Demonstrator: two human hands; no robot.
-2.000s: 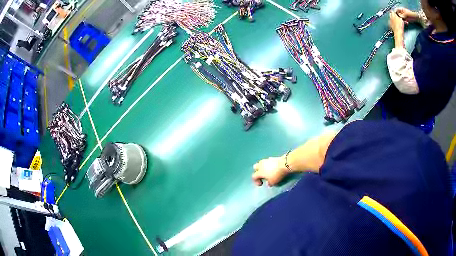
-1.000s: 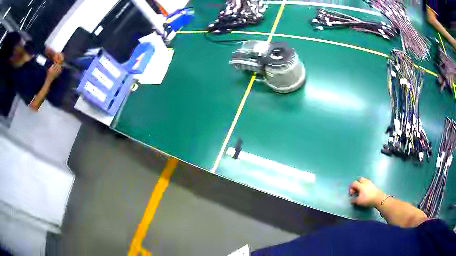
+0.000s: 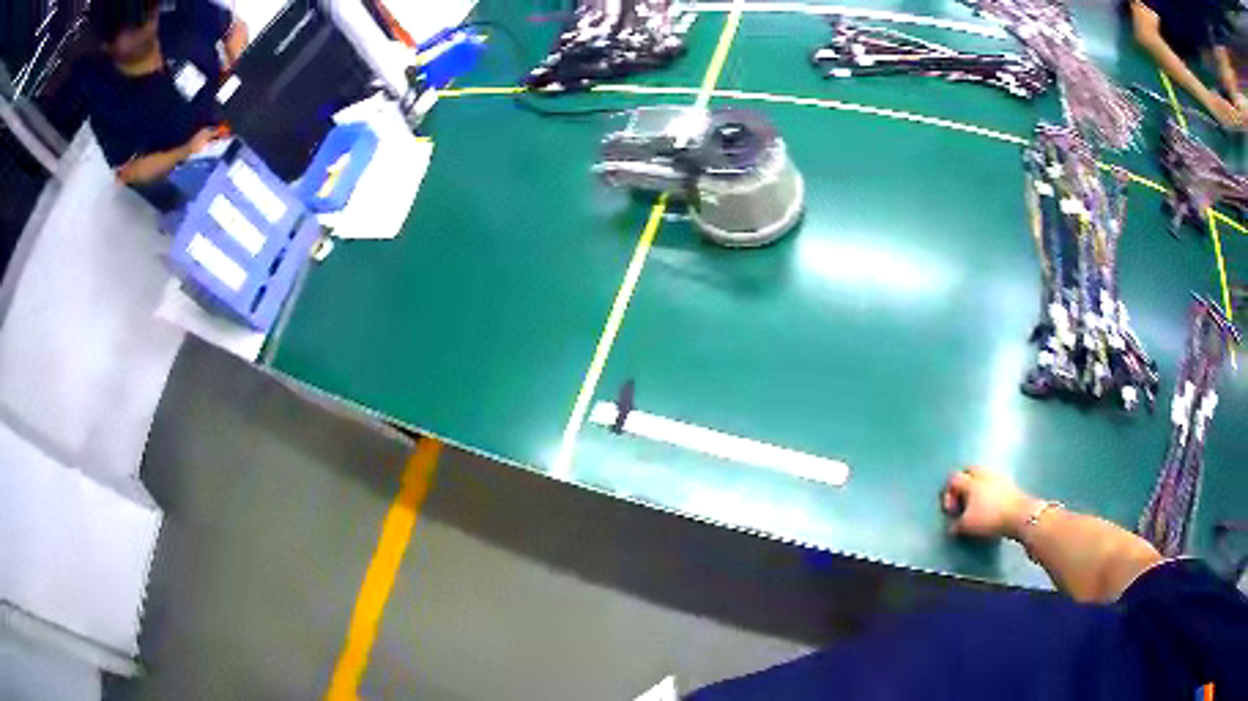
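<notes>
My right hand (image 3: 988, 504) rests on the green table (image 3: 452, 322) near its front edge, at the lower right. Its fingers are curled, with a dark spot between them; I cannot tell if it holds something. My left hand is not in view. A white flat strip (image 3: 739, 449) with a dark piece across its left end lies to the left of my right hand, apart from it. A grey-white round drum-shaped device (image 3: 746, 178) stands farther back.
Multicolour harness bundles (image 3: 1088, 295) lie at the right, with more along the back. A blue rack with white labels (image 3: 240, 233) stands on the left corner, beside papers (image 3: 390, 192). One person (image 3: 151, 82) is at the upper left; another's arms (image 3: 1191, 82) show at the upper right. Grey floor lies below.
The view has swung left along the table, bringing the left corner and floor in. My right hand stays on the table. The upper-left person's hand has lowered to the blue rack.
</notes>
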